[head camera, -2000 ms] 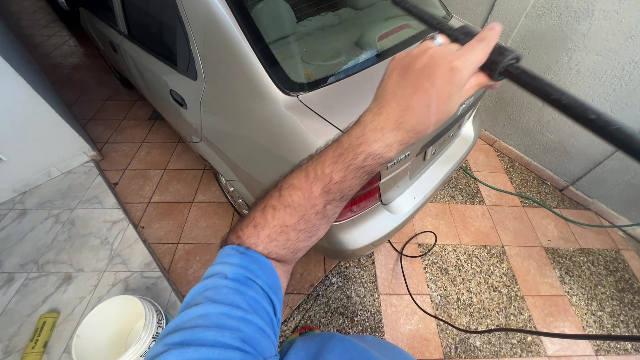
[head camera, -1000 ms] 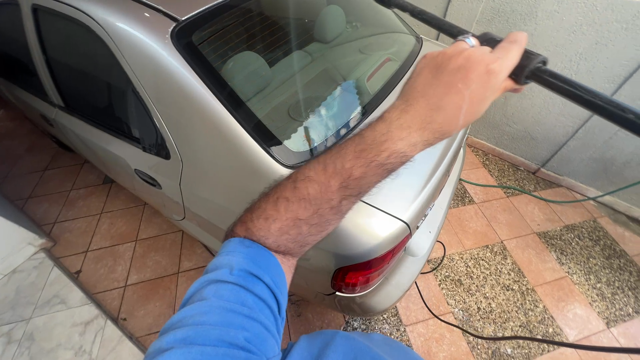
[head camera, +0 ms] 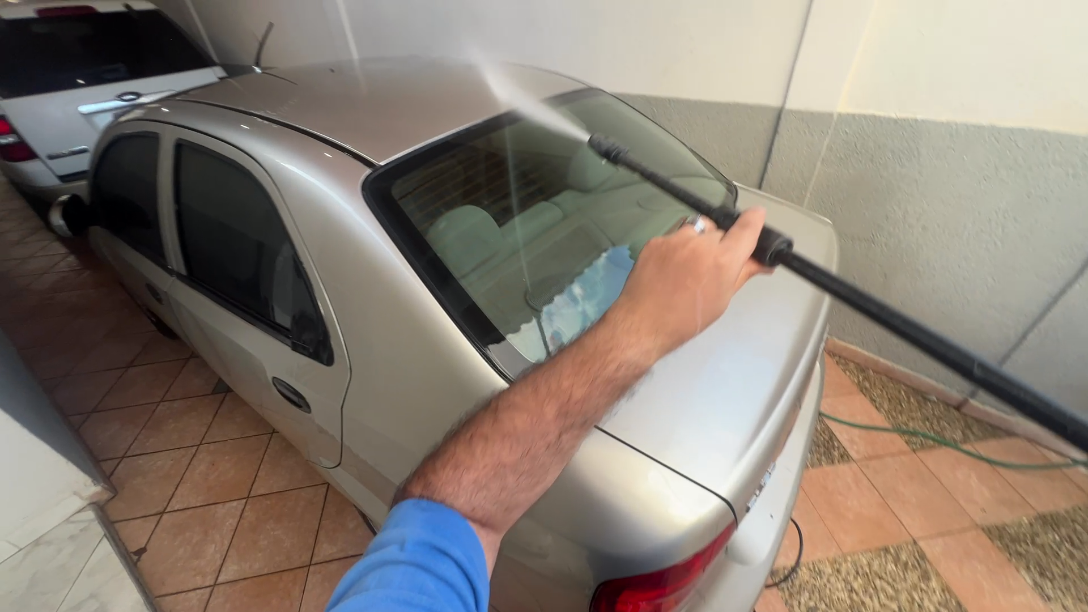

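My left hand (head camera: 693, 268), with a ring on one finger and a blue sleeve behind it, is closed around the black lance of a pressure washer (head camera: 918, 340). The lance slants from the lower right up to its nozzle (head camera: 607, 147). A white water spray (head camera: 531, 100) fans from the nozzle toward the roof of a silver sedan (head camera: 382, 102). Hand and lance are above the sedan's rear window (head camera: 527, 212) and trunk lid (head camera: 680, 399). My right hand is outside the view; the lance runs out at the right edge.
A second, white vehicle (head camera: 76, 93) stands beyond the sedan at the upper left. A painted wall (head camera: 943, 221) runs along the right. A green hose (head camera: 943, 446) and a black cable (head camera: 797, 544) lie on the tiled floor (head camera: 212, 510). A marble-tiled step (head camera: 68, 561) is at the lower left.
The view has swung up and forward along the car, bringing the roof, the nozzle and its spray into sight. My left hand has kept its hold on the lance.
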